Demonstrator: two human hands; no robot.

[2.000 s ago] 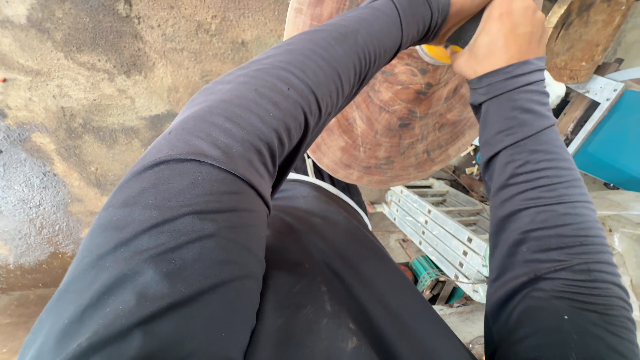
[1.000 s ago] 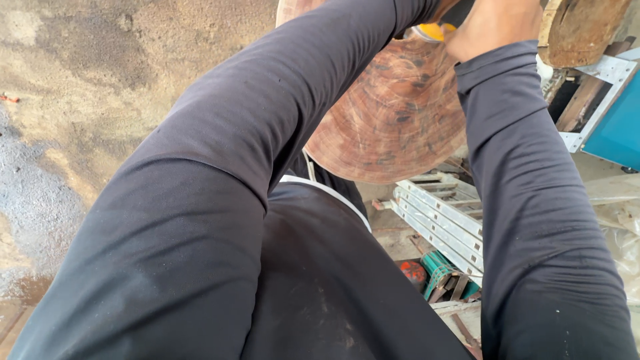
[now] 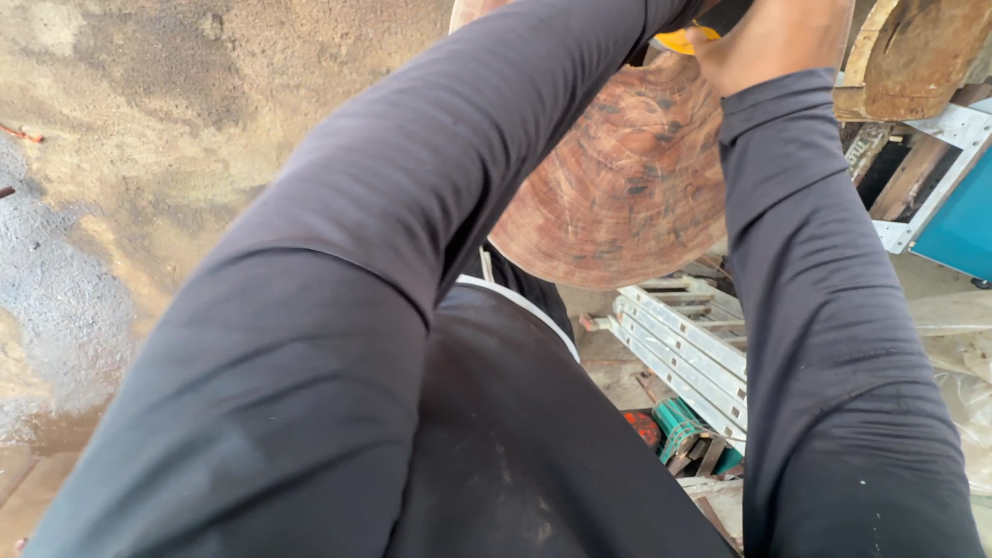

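A round slab of reddish-brown wood (image 3: 620, 186) with visible growth rings lies below my arms at the upper middle. My right hand (image 3: 775, 46) is at the top edge, closed around a black and yellow tool (image 3: 678, 40), with the thumb against its yellow part. The tool is over the slab's upper part, and most of it is cut off by the frame. My left forearm reaches across the slab toward the same tool. The left hand itself is beyond the top edge, so its grip is hidden. Both arms wear dark sleeves.
An aluminium ladder (image 3: 682, 356) lies right of the slab, beside a green slatted basket (image 3: 686, 434) holding wood pieces. Another thick wood piece (image 3: 922, 58) is at the upper right, above a blue panel (image 3: 961, 225) in a metal frame. Stained rough ground (image 3: 155, 139) spans the left.
My right hand and the tool have moved up toward the top edge. Part of my left hand showed two seconds ago and is now out of view. The view has shifted slightly.
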